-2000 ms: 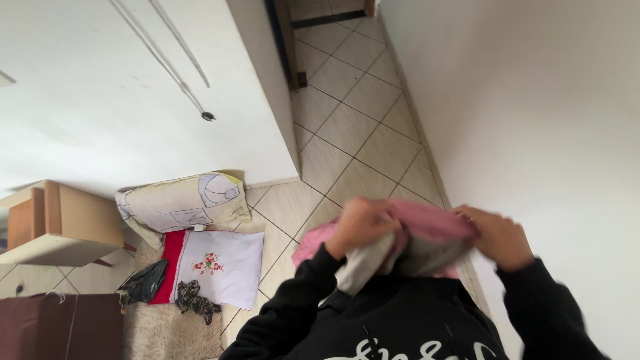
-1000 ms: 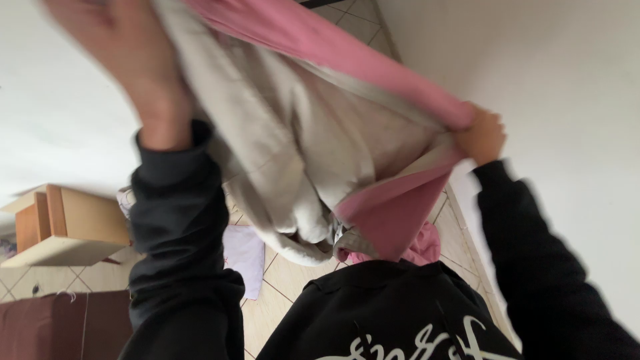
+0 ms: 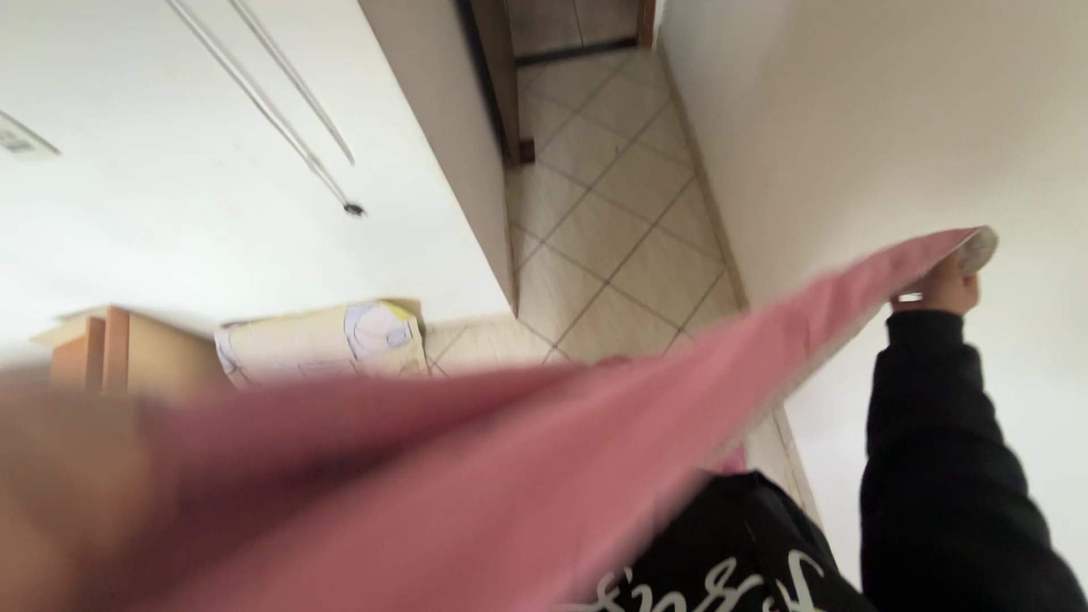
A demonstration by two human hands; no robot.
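A pink cloth (image 3: 527, 442) with a pale underside is stretched across the head view, from the lower left to the right. My right hand (image 3: 948, 285) grips its far corner, in front of the white wall. At the left edge, very close to the camera and blurred, is my left hand (image 3: 68, 484), with the cloth's other end at its fingers. The cloth hides much of the floor and part of my black sweatshirt (image 3: 731, 544), which bears white lettering.
A patterned pillow (image 3: 323, 340) leans by the wall at left, beside a wooden piece of furniture (image 3: 161, 348). Cords (image 3: 280, 119) hang on the white wall. Tiled floor (image 3: 603, 221) runs towards a doorway with a brown door (image 3: 497, 76). Behind the cloth lies something pink (image 3: 733, 461).
The pink and pale cloth, bunched between my hands two seconds ago, is now pulled out wide. My right hand has moved outward to the right and up; my left hand is lower than one second ago.
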